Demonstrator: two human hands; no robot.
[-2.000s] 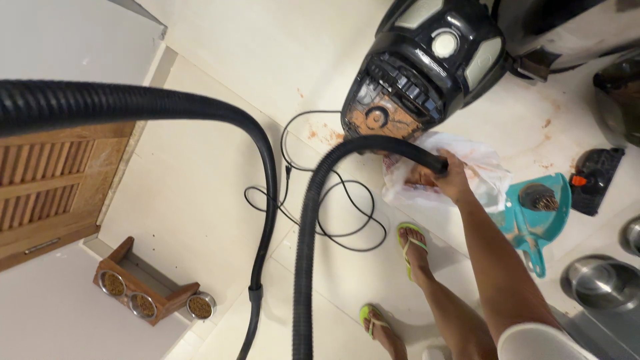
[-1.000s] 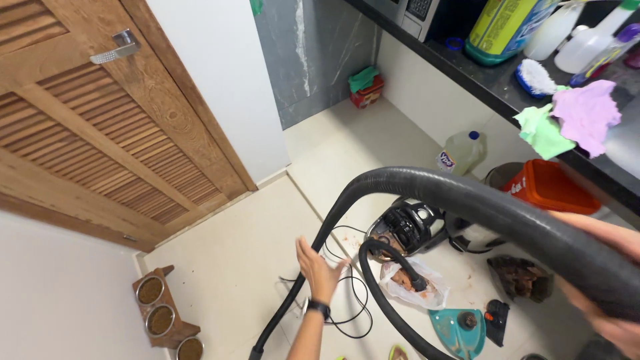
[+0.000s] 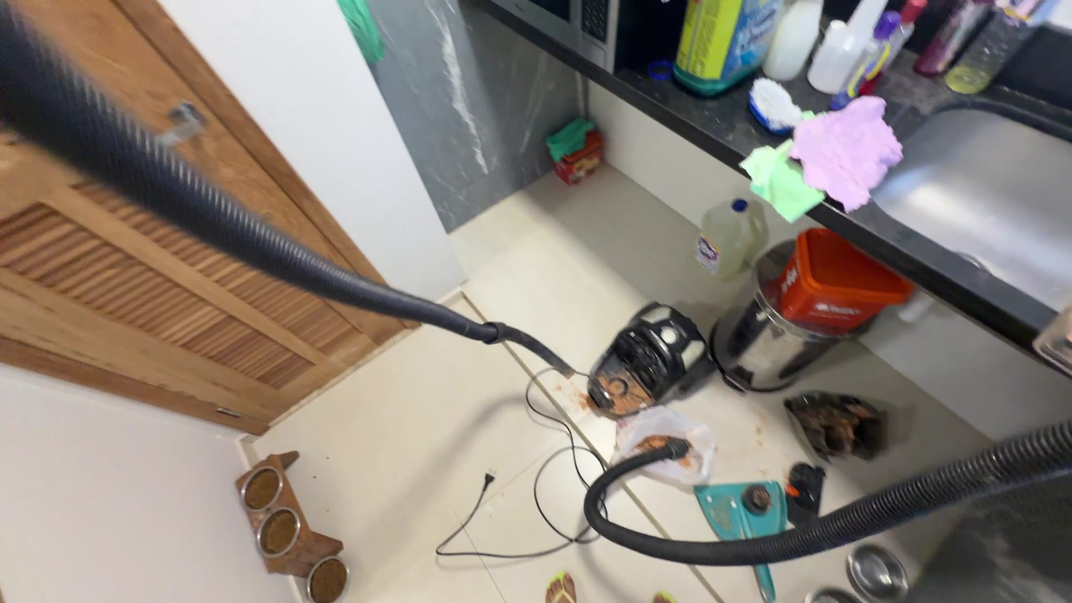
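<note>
Neither of my hands is in view. A black ribbed vacuum hose (image 3: 276, 251) crosses the upper left, its thin end hanging close to the floor beside the vacuum cleaner. The other hose stretch (image 3: 720, 548) curves in from the right edge, and its end rests on a white plastic bag (image 3: 699, 435) with brown dirt. Brown dust coats the front of the open black vacuum cleaner (image 3: 649, 360). A black power cord with its plug (image 3: 490, 479) lies loosely on the floor. Near the bag are a teal dustpan (image 3: 729, 507) and a black floor nozzle (image 3: 806, 490).
Bowls of kibble sit in a wooden stand (image 3: 306, 544) at lower left. A steel bin (image 3: 766, 352) with an orange tub (image 3: 829, 285) stands under the black counter edge (image 3: 720, 151). Feet in sandals (image 3: 561, 588) show at the bottom. Metal bowls (image 3: 877, 572) lie at lower right.
Both hands have gone out of view. The hose that arched across the right a second ago now spans the upper left. The view swung up toward the counter after the first frame.
</note>
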